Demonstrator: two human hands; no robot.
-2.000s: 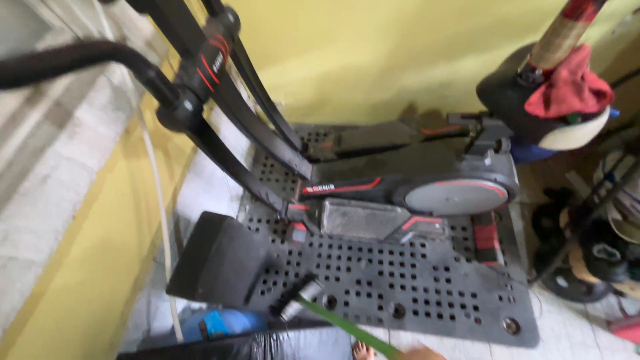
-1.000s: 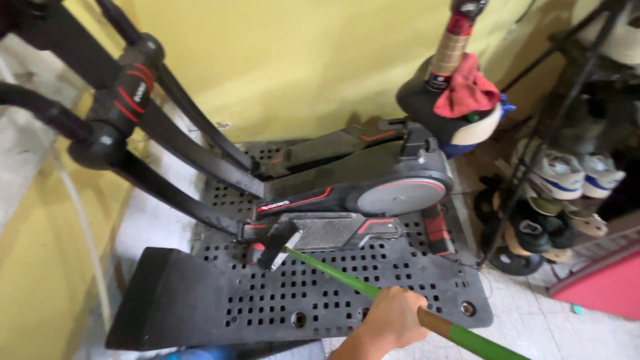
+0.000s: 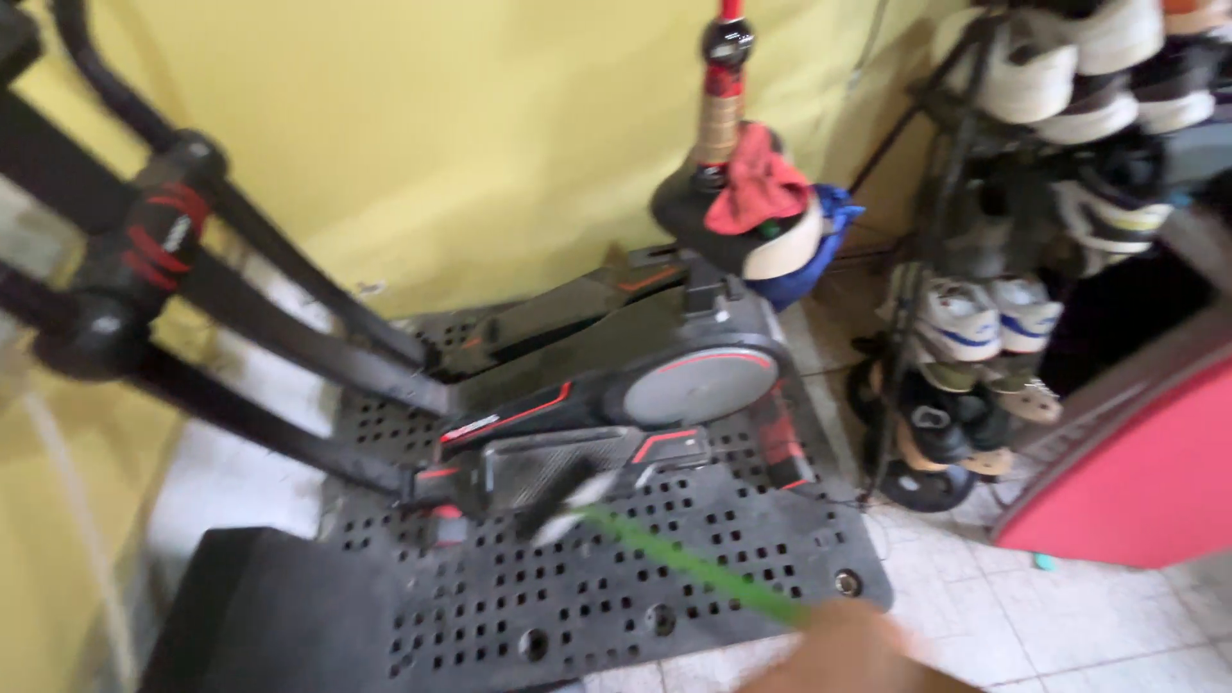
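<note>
My right hand (image 3: 837, 650), blurred at the bottom edge, is closed around the green handle (image 3: 693, 570) of a brush or broom. Its black and white head (image 3: 568, 500) lies over the near pedal (image 3: 558, 472) of an elliptical trainer, at the edge of the perforated grey platform (image 3: 616, 597); whether it touches is hard to tell through the blur. The trainer's body with its grey disc (image 3: 701, 385) stands behind. My left hand is out of the frame.
Upright arms of the trainer (image 3: 279, 423) rise at the left beside a black block (image 3: 269, 616). Caps and a red cloth (image 3: 760, 183) hang by the yellow wall. A shoe rack (image 3: 929, 231) and a pink-red panel (image 3: 1136, 472) stand at the right.
The view has shifted to the right, bringing in more of the shoe rack. Between two and one seconds ago, the brush head moved from the platform's near edge up to the near pedal.
</note>
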